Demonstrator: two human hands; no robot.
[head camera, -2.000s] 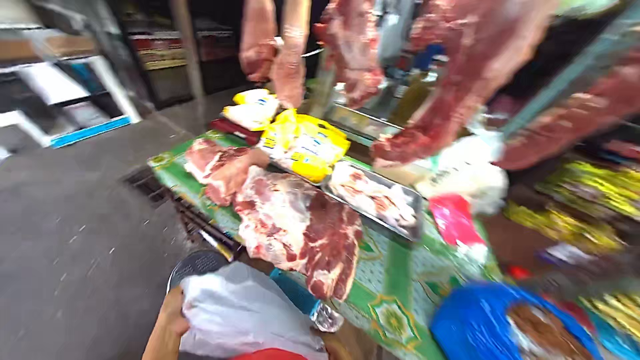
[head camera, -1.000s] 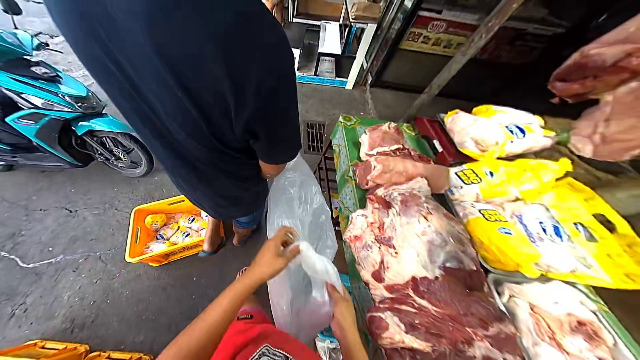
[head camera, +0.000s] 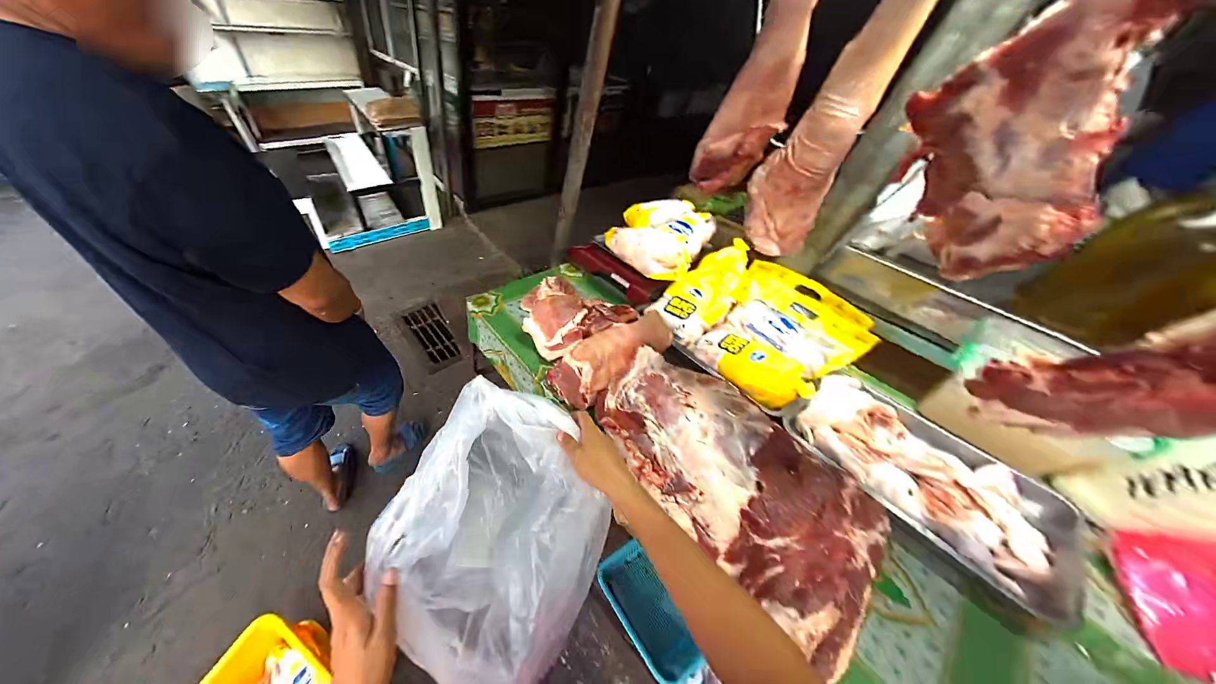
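Note:
A large translucent plastic bag (head camera: 489, 532) hangs with its mouth spread, between my two hands. My right hand (head camera: 594, 461) grips the bag's rim at its right side. At the bag's lower left edge is my left hand (head camera: 359, 608), fingers spread, the thumb at the plastic; whether it pinches the bag is unclear. Just right of my right hand, a big slab of raw meat (head camera: 741, 475) lies on the green patterned tablecloth (head camera: 503, 328), with smaller meat pieces (head camera: 570, 318) behind it. What the bag holds, if anything, cannot be made out.
A person in a dark shirt (head camera: 161, 218) stands at the left. Yellow packs of chicken (head camera: 769, 332) and a metal tray (head camera: 1054, 579) of pale meat stand on the table. Raw cuts (head camera: 1026, 142) hang above. Below are a blue basin (head camera: 646, 608) and a yellow crate (head camera: 247, 655).
The bag, gathered and hanging narrow one second ago, is now spread wide at its mouth. My hands have moved apart. The view has swung toward the meat table.

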